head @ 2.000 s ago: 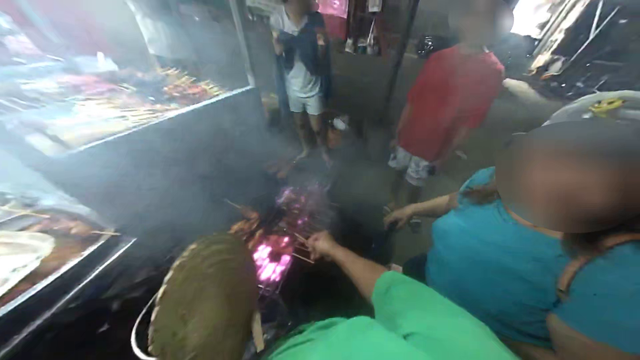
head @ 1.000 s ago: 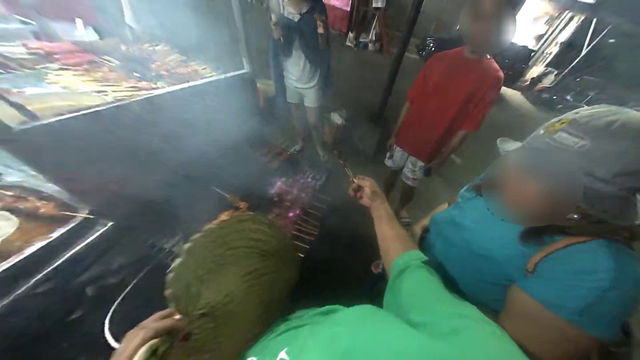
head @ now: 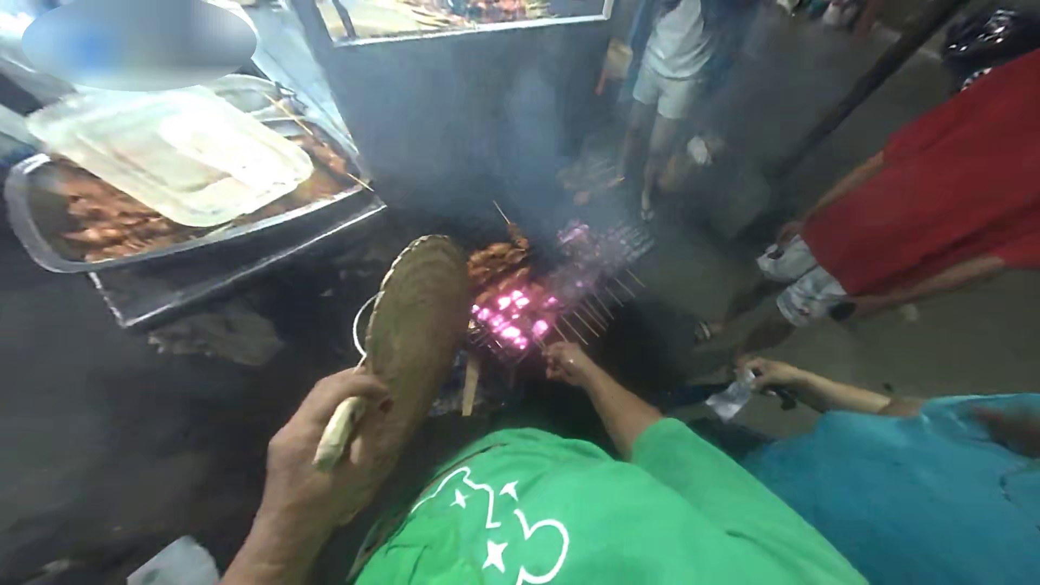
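Note:
My left hand [head: 325,439] grips the pale handle of a round woven hand fan [head: 418,325], which stands nearly on edge beside the grill. Glowing charcoal [head: 512,317] lies just right of the fan, with browned skewered meat [head: 500,264] behind it. My right hand [head: 569,361] is at the near edge of the grill, fingers closed at the stick end of a skewer; smoke and glow blur the meat end. Several bamboo skewer sticks [head: 593,313] point out from the grill's right part, where smoke covers more coals.
At left, a tray of meat [head: 122,219] bears a translucent plastic lid [head: 179,154]. A glass-sided display [head: 479,28] is behind. A person in a blue shirt [head: 894,479] is close at right, holding a clear plastic bag [head: 731,396]; a person in red [head: 934,179] stands beyond.
My right hand, raised with a skewer a second ago, is down at the grill. The fan has turned more edge-on, uncovering the coals. The view has tilted down and left.

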